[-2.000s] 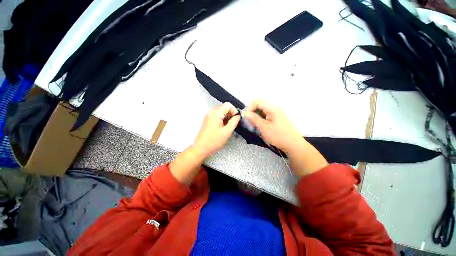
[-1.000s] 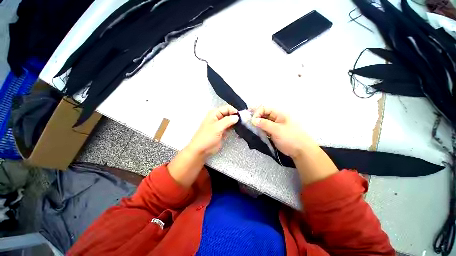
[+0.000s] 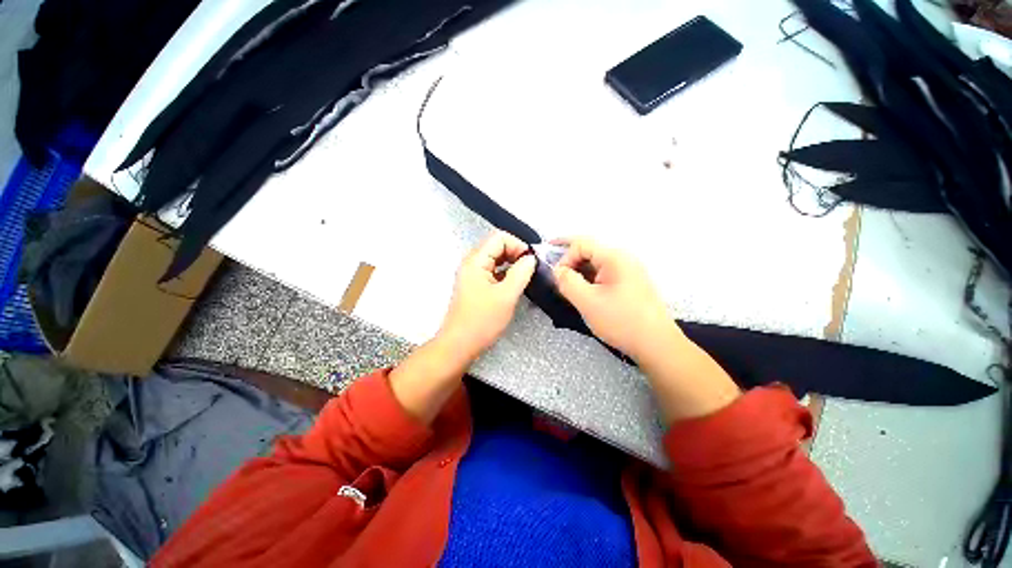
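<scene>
A long black cloth strip [image 3: 832, 361] with pointed ends lies slantwise across the white table, its wider end to the right under my right forearm. A thin thread tail [image 3: 421, 114] curls from its upper left tip. My left hand [image 3: 485, 291] pinches the strip near its middle between thumb and fingertips. My right hand [image 3: 605, 291] pinches it just beside. A pale whitish layer [image 3: 547, 257] shows between my fingertips. The exact grip is partly hidden by the fingers.
The white table [image 3: 533, 122] bears a left pile of black strips [image 3: 277, 94], a black mobile phone [image 3: 675, 63] and a right pile of black strips [image 3: 910, 133]. Black scissors handles [image 3: 987, 530] show at the right edge. A cardboard box [image 3: 139, 294] stands below the table's left edge.
The strip's narrow left end has shifted a little and lies flatter and further left than a second ago. Less of the pale layer shows. Both hands keep their pinch near mid-strip.
</scene>
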